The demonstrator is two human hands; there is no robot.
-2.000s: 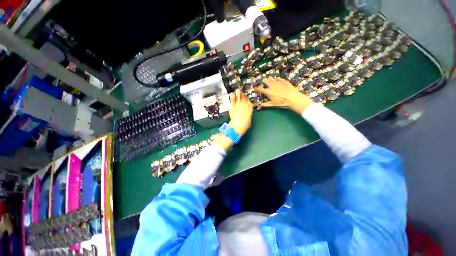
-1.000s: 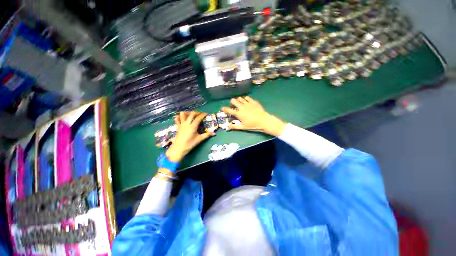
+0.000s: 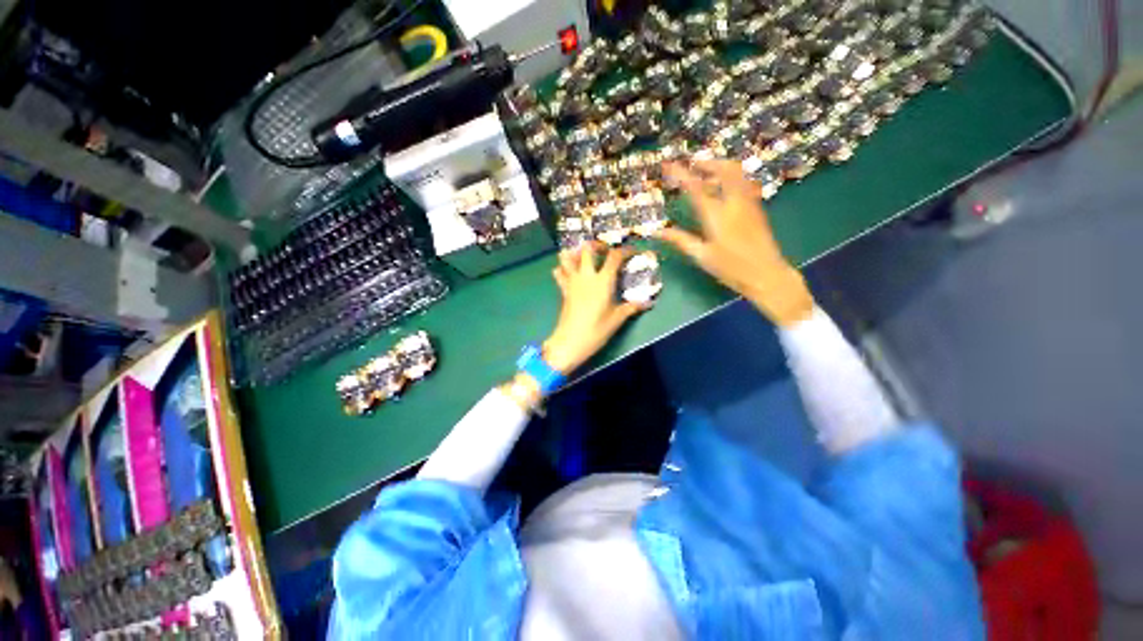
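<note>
My left hand (image 3: 587, 301), with a blue wristband, is low over the bench, thumb and fingers around the left side of a small silver-and-dark circuit board module (image 3: 641, 278). My right hand (image 3: 731, 232) is open, its fingers spread; the fingertips are at the near-left edge of the dense board rows (image 3: 802, 113). Whether they touch a board is unclear from blur. A short row of boards (image 3: 386, 372) lies apart at the left on the green mat.
A silver-white screw feeder (image 3: 454, 169) stands left of the rows, a black electric screwdriver (image 3: 420, 107) behind it. A blister tray (image 3: 332, 288) holds dark parts. A printed carton (image 3: 163, 432) bears more boards. The green bench (image 3: 877, 207) has its near edge before me.
Both hands have moved from the left board row to the right, beside the dense rows. The left row is now shorter, and my left hand has a module. The camera view has shifted.
</note>
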